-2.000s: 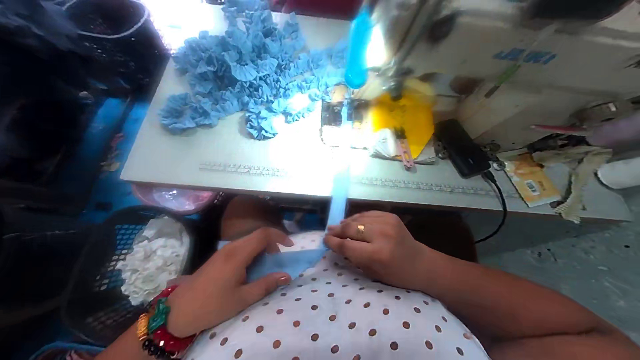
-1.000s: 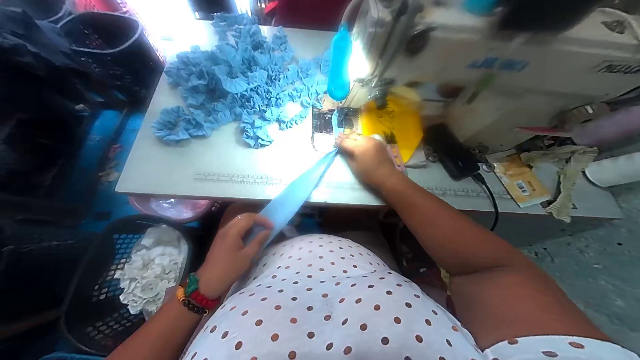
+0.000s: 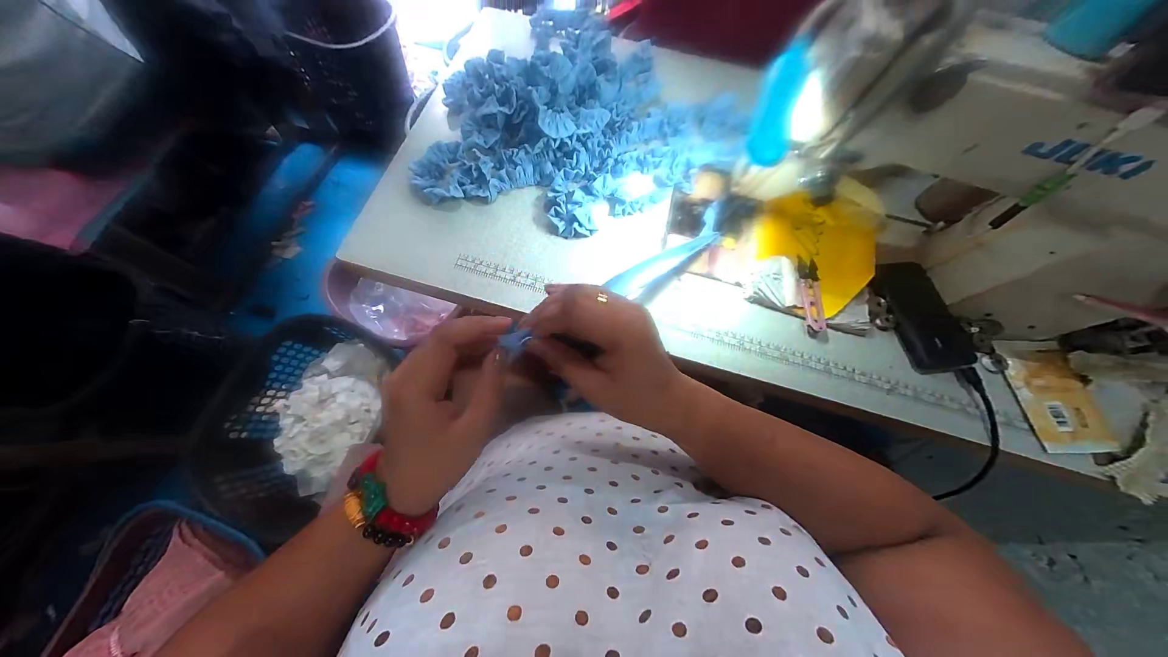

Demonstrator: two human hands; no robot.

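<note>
A light blue fabric strip [image 3: 652, 270] runs from the needle area of a Juki sewing machine [image 3: 1031, 173] down to my hands at the table's front edge. My right hand [image 3: 607, 351], with a ring, pinches the strip. My left hand [image 3: 447, 401], wearing bead bracelets, meets it just to the left, thumb and forefinger at the strip's near end. The fingers partly hide the fabric there. Gathered blue ruffles [image 3: 557, 128] lie heaped on the white table [image 3: 411, 237] behind, left of the needle area.
A black plastic basket [image 3: 242, 401] with white ruffled fabric stands at the lower left, beside a pink basin [image 3: 342, 292]. On the table are a measuring tape [image 3: 821, 360], a black device [image 3: 926, 319] with a cable and a yellow packet [image 3: 1054, 401]. A blue-bodied lamp [image 3: 776, 105] shines near the needle.
My right hand has come back from the needle area to the table's front edge. My left hand is now close beside it; a second ago the strip was stretched between them.
</note>
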